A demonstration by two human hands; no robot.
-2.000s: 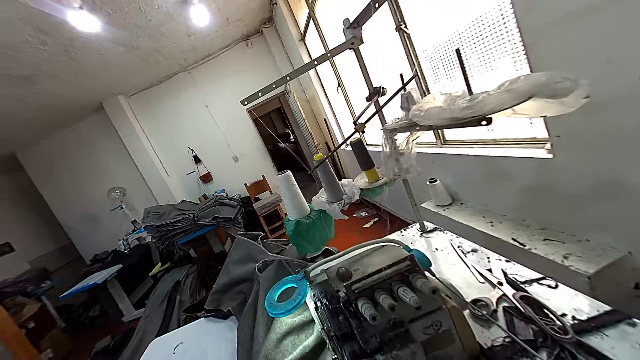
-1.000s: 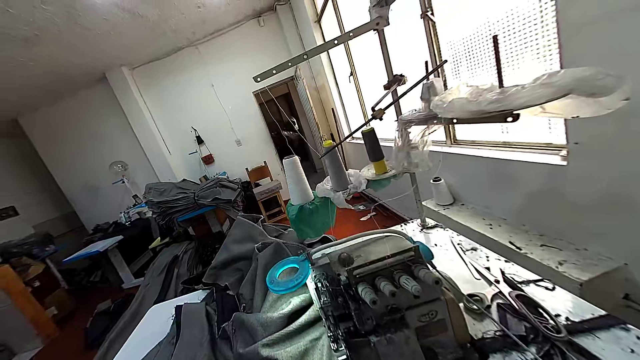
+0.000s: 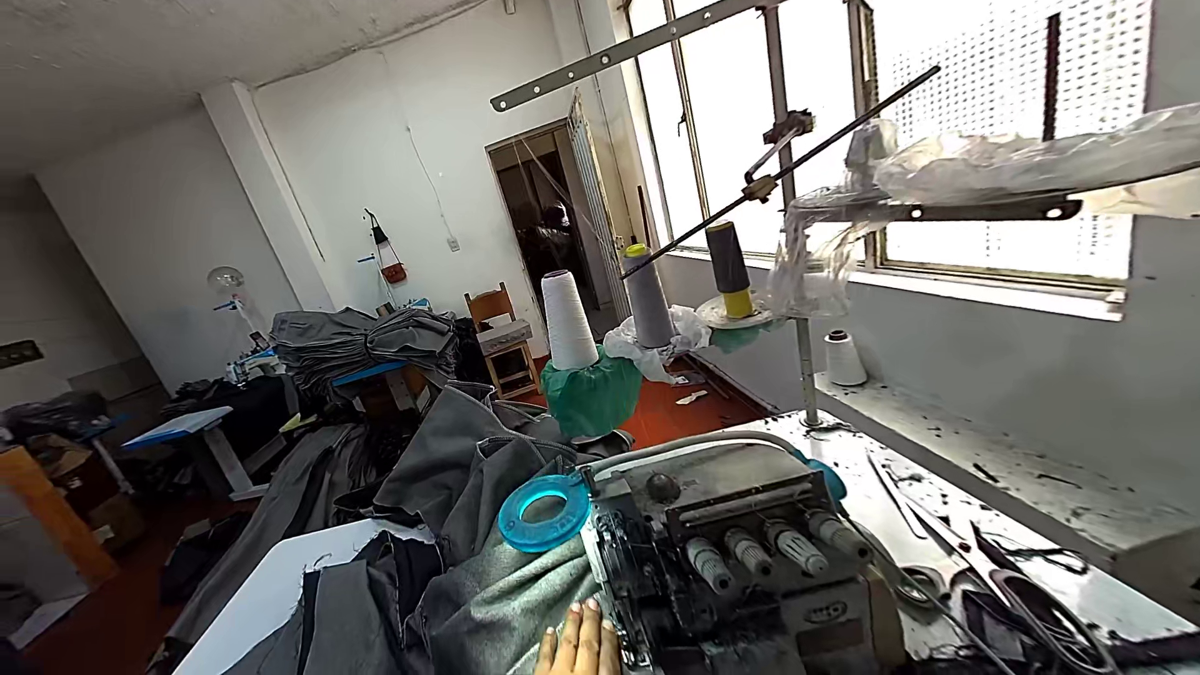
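At the bottom edge my left hand [image 3: 579,642] shows only its fingers, lying flat and extended on grey cloth [image 3: 506,586], just left of the needle side of an overlock sewing machine [image 3: 750,562]. Nothing is seen gripped in it; the palm is out of frame. My right hand is not in view. A translucent blue ring [image 3: 546,513] is fixed at the machine's left side, over the cloth. Behind the machine stand a white thread cone [image 3: 569,321] above green plastic, a grey cone [image 3: 649,300] and a dark cone [image 3: 727,267].
Scissors [image 3: 975,553] and dark thread scraps lie on the white table [image 3: 844,436] at right. A thread stand pole [image 3: 804,370] rises behind. Another white cone [image 3: 844,361] rests on the ledge. Stacked grey garments [image 3: 366,347] and a wooden chair [image 3: 502,328] are further back.
The fingers of my left hand have come into view at the bottom, on the grey cloth. The view has shifted somewhat.
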